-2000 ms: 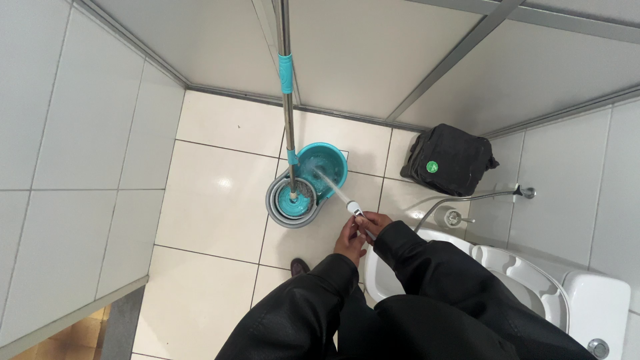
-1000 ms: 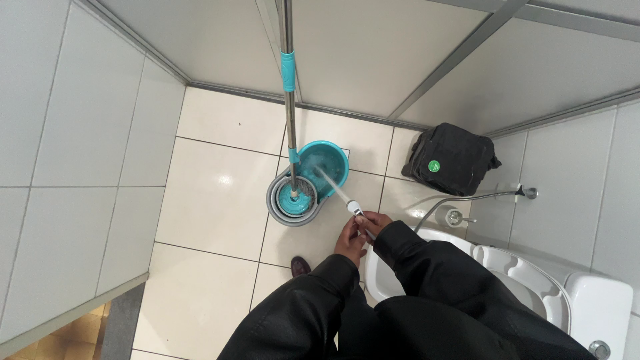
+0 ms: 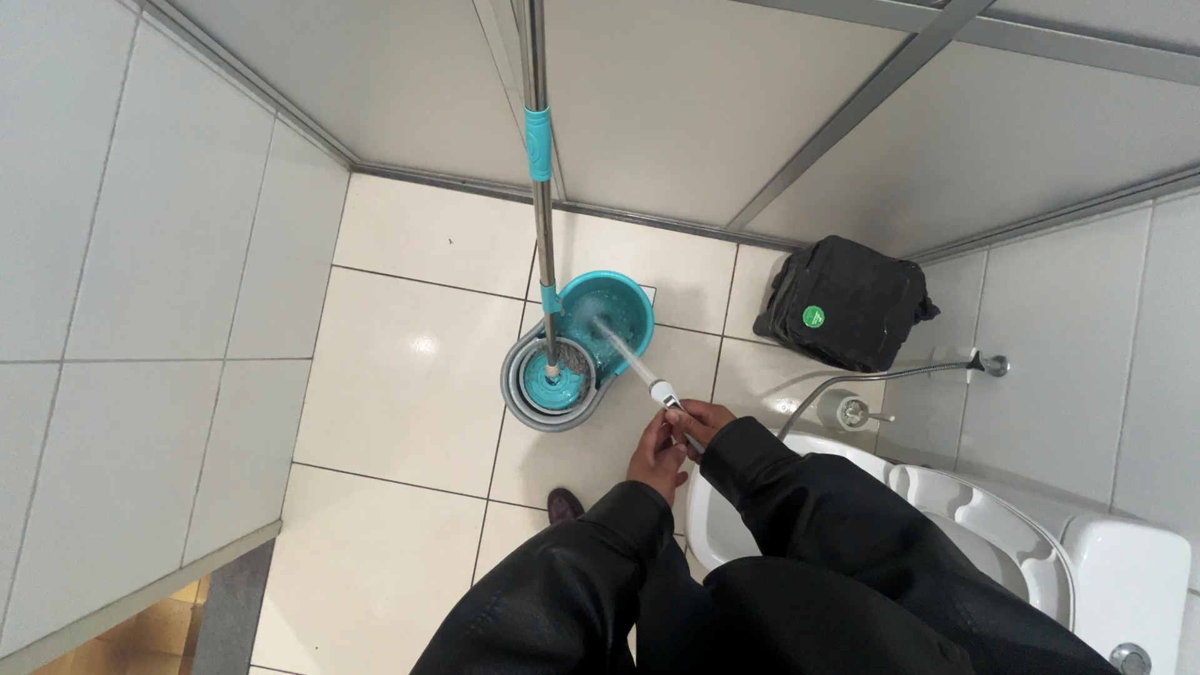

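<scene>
My right hand (image 3: 701,422) grips a white handheld bidet sprayer (image 3: 664,394), its thumb near the lever. My left hand (image 3: 659,454) is close against it, fingers curled at the sprayer's lower part or hose; its exact hold is partly hidden. A jet of water runs from the nozzle into the turquoise basin of a spin mop bucket (image 3: 639,298), where water swirls. In the bucket's grey wringer basket stands a spin mop with a turquoise head (image 3: 553,382), its metal handle (image 3: 543,225) rising toward the partition.
A white toilet (image 3: 722,516) with raised seat is at the right, beside a toilet brush holder (image 3: 844,411). The metal hose (image 3: 844,377) runs to a wall fitting. A black bin or bag (image 3: 848,302) with a green sticker stands by the grey partition (image 3: 647,112). My shoe (image 3: 563,505) shows below the bucket.
</scene>
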